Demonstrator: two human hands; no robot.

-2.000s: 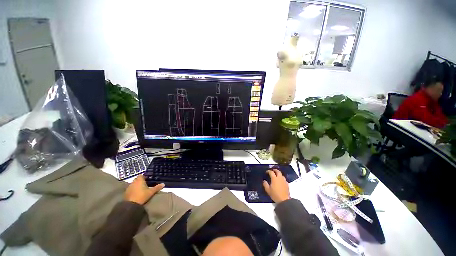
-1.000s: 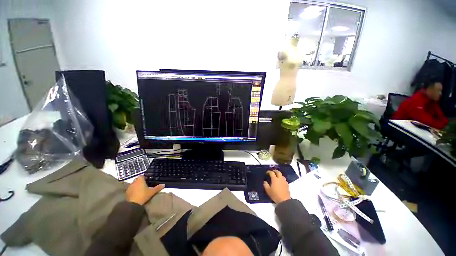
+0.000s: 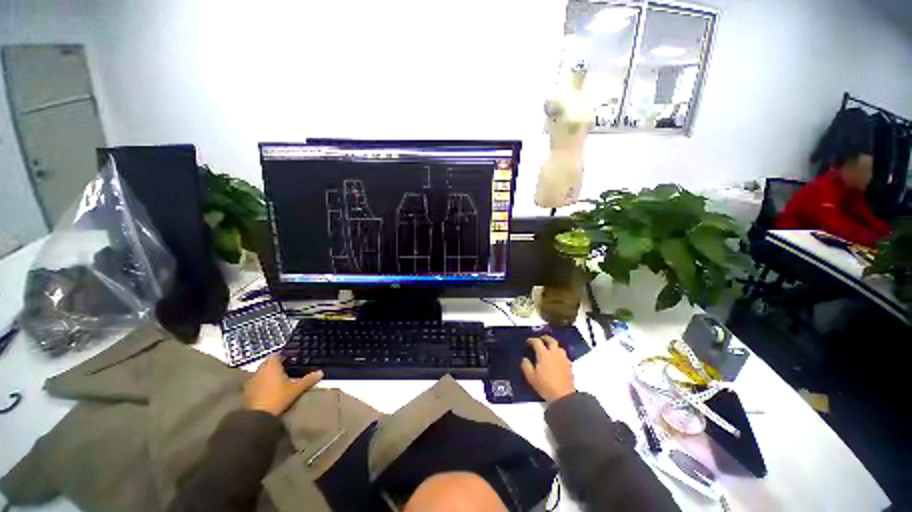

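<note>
My right hand (image 3: 549, 368) rests over the mouse on the dark mouse pad (image 3: 506, 362); the mouse is mostly hidden under it. My left hand (image 3: 272, 386) lies at the lower left edge of the black keyboard (image 3: 385, 347), thumb pointing right, fingers partly hidden; whether it grips the cloth below cannot be told. The khaki sample trousers (image 3: 135, 415) spread over the left of the desk and towards my lap, with black lining (image 3: 462, 455) showing. The monitor (image 3: 388, 215) shows thin outlines of pattern pieces on black.
A calculator (image 3: 254, 331) lies left of the keyboard. A clear plastic bag (image 3: 97, 262) stands left. A tape measure (image 3: 686, 370), pens and a flat black rectangle (image 3: 735, 432) lie right. A green-lidded bottle (image 3: 562, 277) and plant (image 3: 660, 240) stand behind. A person in red (image 3: 835, 208) sits far right.
The whole view has shifted slightly, with things appearing a little further left. The pattern outlines on the screen have changed position and look. Both hands keep their places on the desk.
</note>
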